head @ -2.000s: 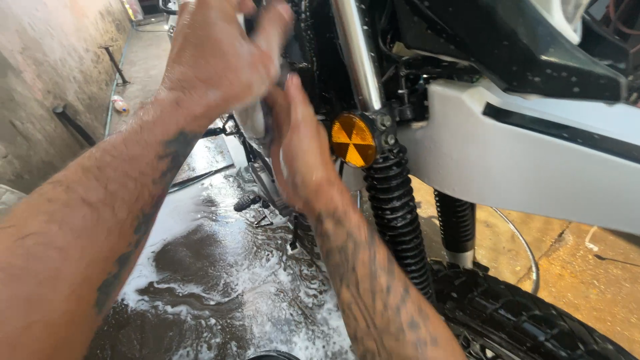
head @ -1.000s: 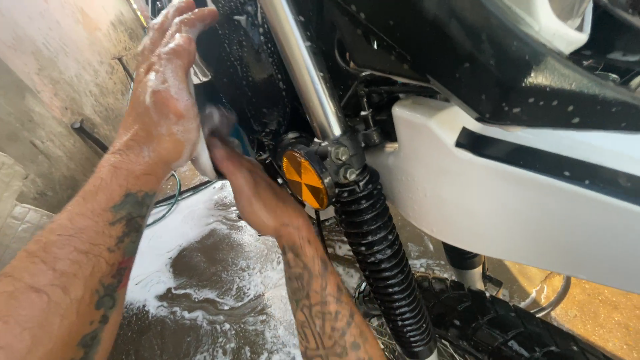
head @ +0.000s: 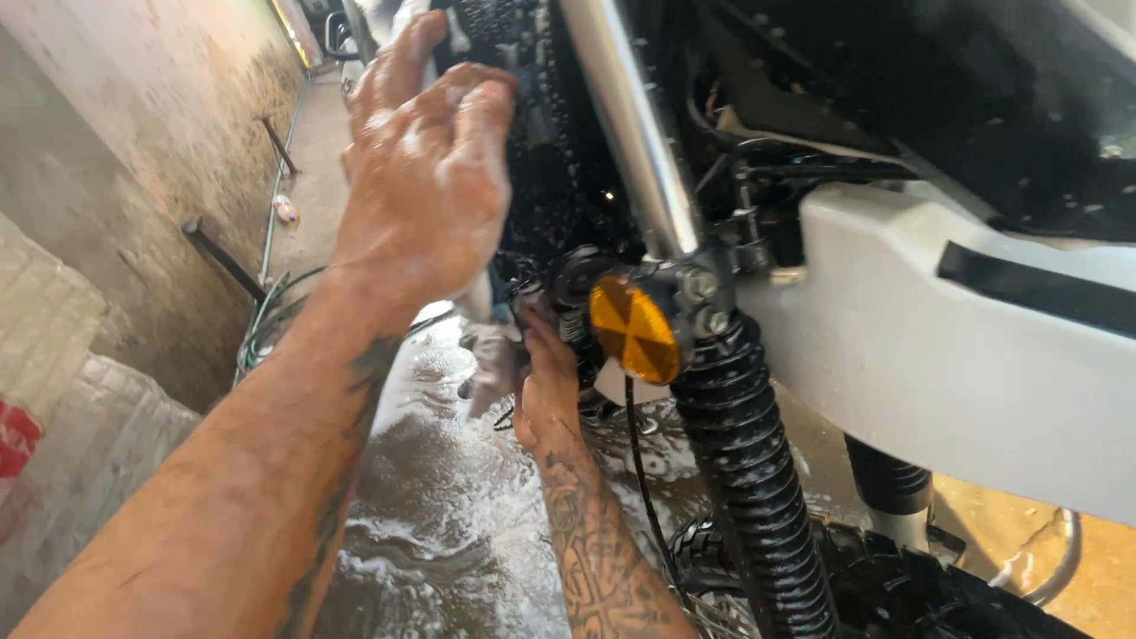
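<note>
My left hand (head: 426, 177), with suds on its back and fingers, is raised against the soapy dark front part of a motorcycle (head: 559, 124); its palm is hidden. Lower down, my right hand (head: 546, 382) is beside a wet greyish cloth (head: 493, 359), its fingertips at the machine's lower dark parts. Whether those fingers grip the cloth cannot be told. Just right of that hand is a round orange reflector (head: 635, 329), fixed by the chrome fork tube (head: 635, 124) above a black ribbed fork boot (head: 745, 470).
A white fender (head: 941, 337) reaches across the right, over a knobby tire (head: 896, 586). Soapy water (head: 426, 532) covers the floor. At the left stand a stained wall (head: 177, 98), metal bars (head: 222, 262) jutting near it, and a coiled green hose (head: 266, 319).
My right hand has moved down, away from my left hand, which stays raised by the dark bodywork. The greyish cloth now shows beside my right hand.
</note>
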